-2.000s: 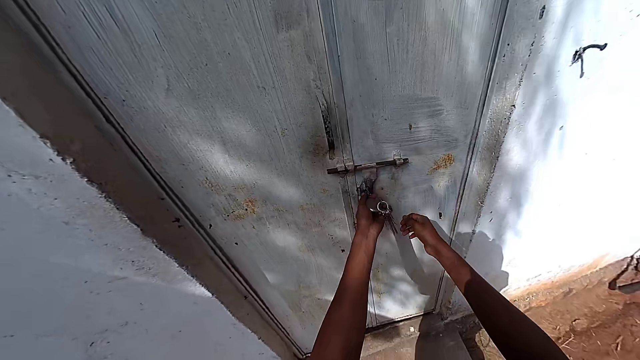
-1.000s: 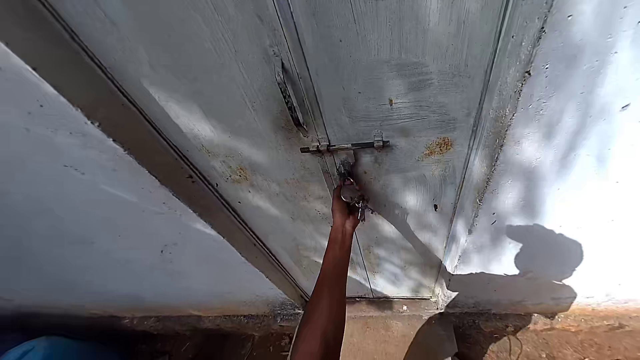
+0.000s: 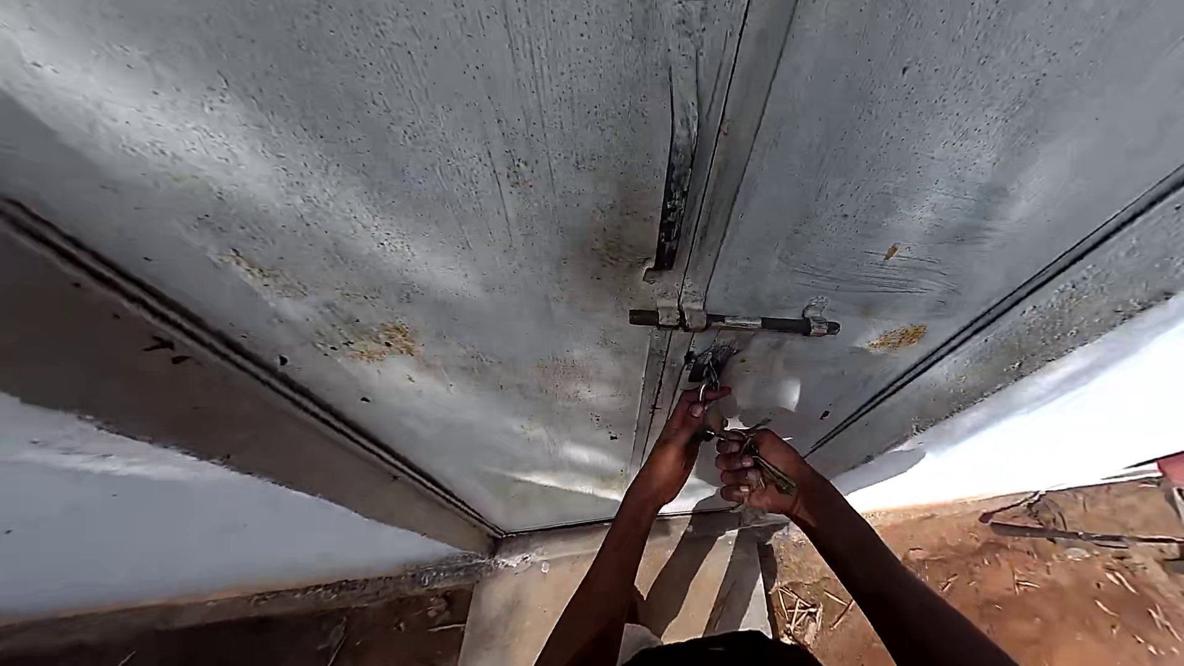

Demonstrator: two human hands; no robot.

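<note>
A grey metal double door (image 3: 555,250) fills the view, with a sliding bolt (image 3: 777,324) lying across its centre seam. Just under the bolt, a chain (image 3: 711,365) hangs at the seam. My left hand (image 3: 680,444) is closed around a metal shackle or ring (image 3: 703,396) at the chain's lower end; what hangs below it is partly hidden by the fingers. Close beside it on the right, my right hand (image 3: 763,470) grips a bunch of keys (image 3: 772,474), some sticking out between the fingers. Whether a key touches the thing in my left hand is unclear.
A long dark handle (image 3: 680,176) runs up the left leaf above the bolt. White walls (image 3: 1036,416) flank the door frame. Below lie a concrete step (image 3: 546,592) and reddish soil with dry sticks (image 3: 1064,534).
My right hand, out of view one second ago, is back beside my left hand with the keys in it. The view has moved closer to the door.
</note>
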